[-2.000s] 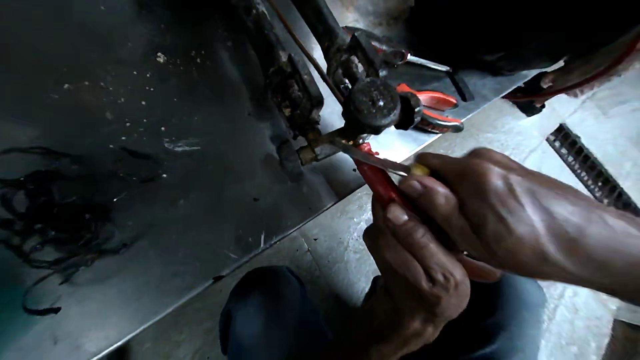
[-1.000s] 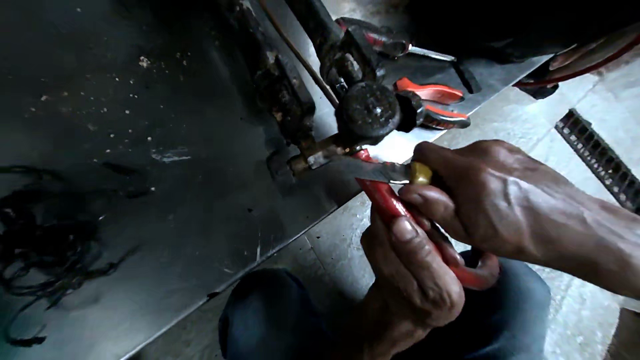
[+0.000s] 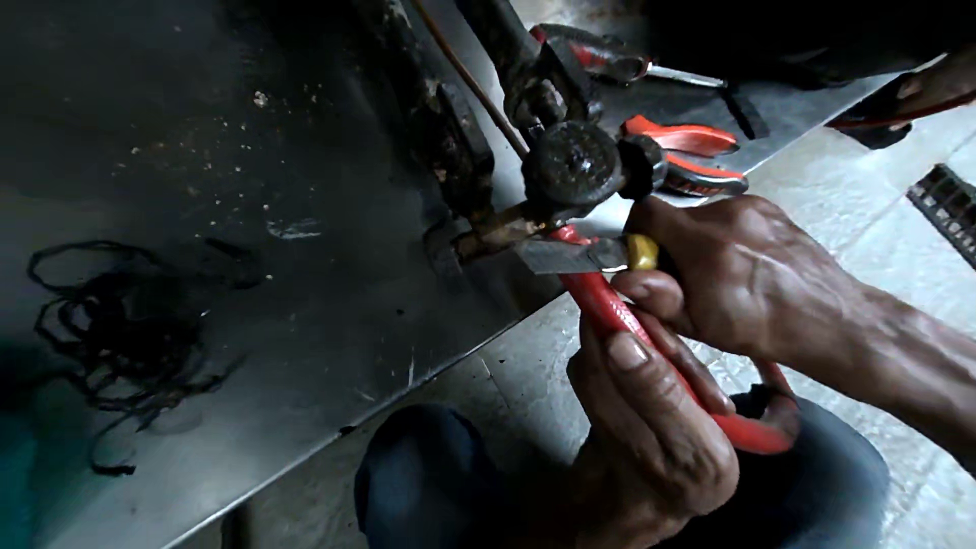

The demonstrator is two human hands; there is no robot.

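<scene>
In the head view my left hand (image 3: 663, 427) grips a red rubbery hose or sleeve (image 3: 606, 305), which curls back below my hands. Its upper end meets a dark, greasy metal fitting with a round cap (image 3: 576, 164). My right hand (image 3: 740, 267) is closed around a knife (image 3: 568, 255) with a yellow collar at its handle. The blade lies across the red piece, just under the fitting's brass-coloured stub (image 3: 503, 232). Most of the knife handle is hidden inside my right hand.
Red-and-black handled pliers (image 3: 705, 175) and a red-and-black screwdriver (image 3: 610, 61) lie behind the fitting on the metal tabletop (image 3: 328, 320). Tangled black strips (image 3: 130, 320) rest at the left. A slotted grate (image 3: 949, 210) is on the floor at right. Part of a person's foot shows at upper right.
The knife blade has turned and now lies more level across the red piece than two seconds ago. Both hands stay near the fitting, still holding the same things.
</scene>
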